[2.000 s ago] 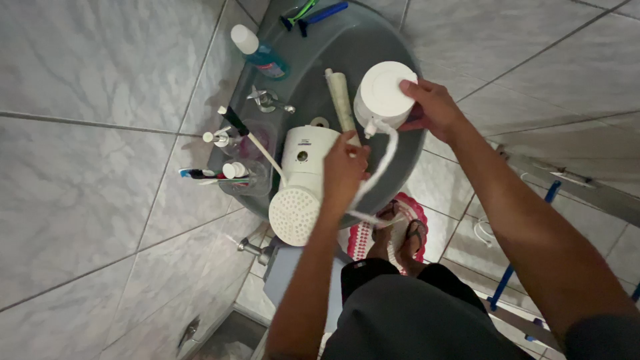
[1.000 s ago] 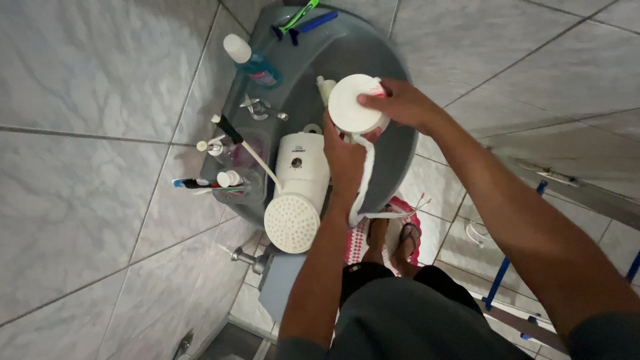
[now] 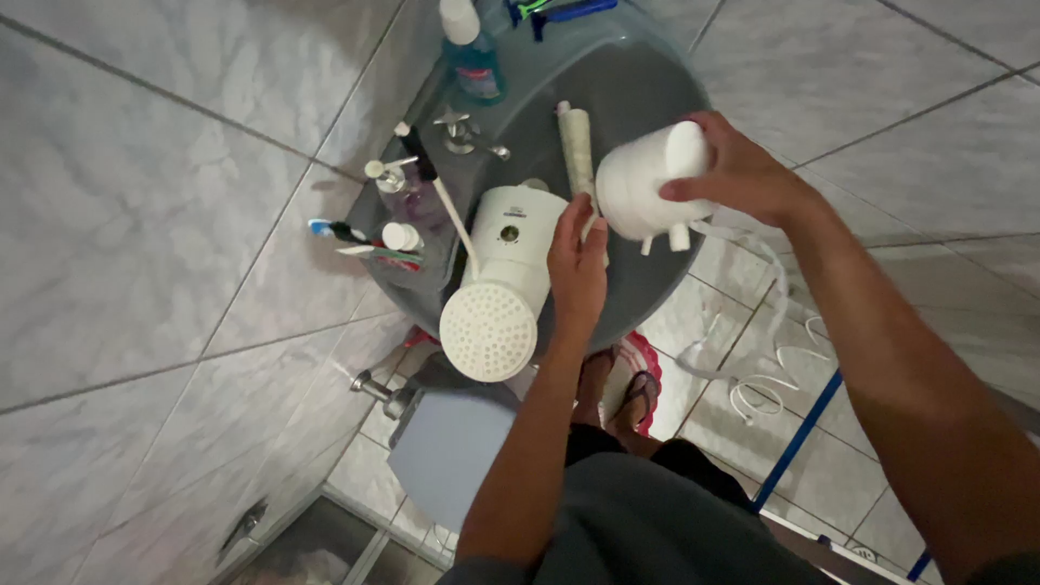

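A white cylindrical plastic unit with short stubs is tilted above the right of the grey washbasin; my right hand grips its end. White tubing and wires trail from it over the floor side. Beside the unit, my left hand has its fingers raised and apart, holding nothing. It is close to the white electric shower head, whose round perforated face points up at the basin's near left. A pale rolled tube lies in the bowl, partly behind my left hand. A thin white arm with a black end leans on the shower head.
The metal tap, a blue mouthwash bottle and razors are at the basin's back. Toothbrushes and a pump bottle stand at left. Below are the grey toilet lid and a blue pole.
My left hand has let go of the white cylindrical unit and moved toward the shower head. My right hand has tipped the unit sideways, and its tubing now hangs at the right.
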